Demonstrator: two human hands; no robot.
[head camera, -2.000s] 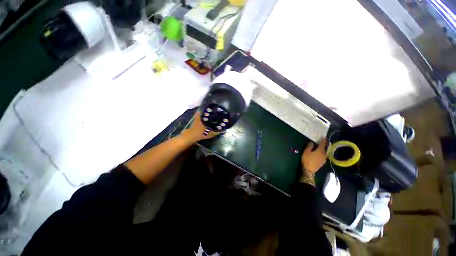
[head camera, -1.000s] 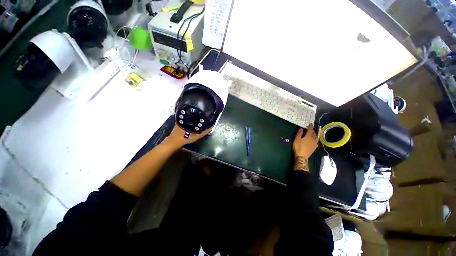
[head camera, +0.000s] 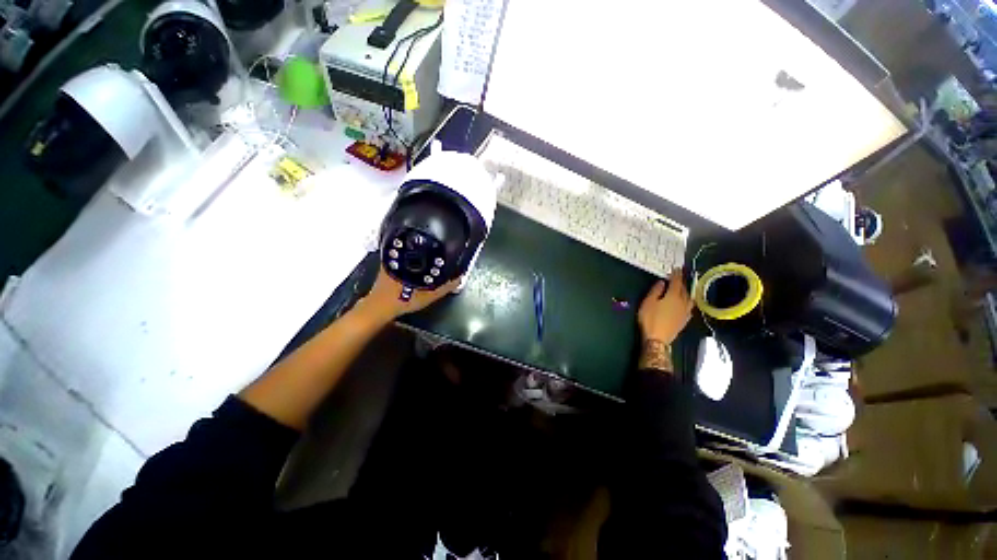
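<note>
My left hand (head camera: 399, 298) holds a dome camera (head camera: 435, 224) from below at the left end of the dark green mat (head camera: 579, 317). The camera has a white cap and a black ball head, with a ring of small lamps around its lens facing me. My right hand (head camera: 665, 311) rests at the right end of the off-white keyboard (head camera: 585, 206), fingers slightly bent; its fingertips are small and I cannot tell whether they press a key. A thin blue tool (head camera: 538, 306) and a tiny pinkish bit (head camera: 621, 303) lie on the mat.
A bright monitor (head camera: 689, 98) stands behind the keyboard. At right are a yellow tape roll (head camera: 729, 291), a white mouse (head camera: 714, 369) and a large black box (head camera: 833, 287). More dome cameras (head camera: 115, 109) stand on the white side table (head camera: 120, 257), near a white-grey box with cables (head camera: 377, 68).
The view has shifted, so the whole bench appears further left and slightly higher than in the oldest frame. My left hand still holds the camera and my right hand stays by the keyboard's end.
</note>
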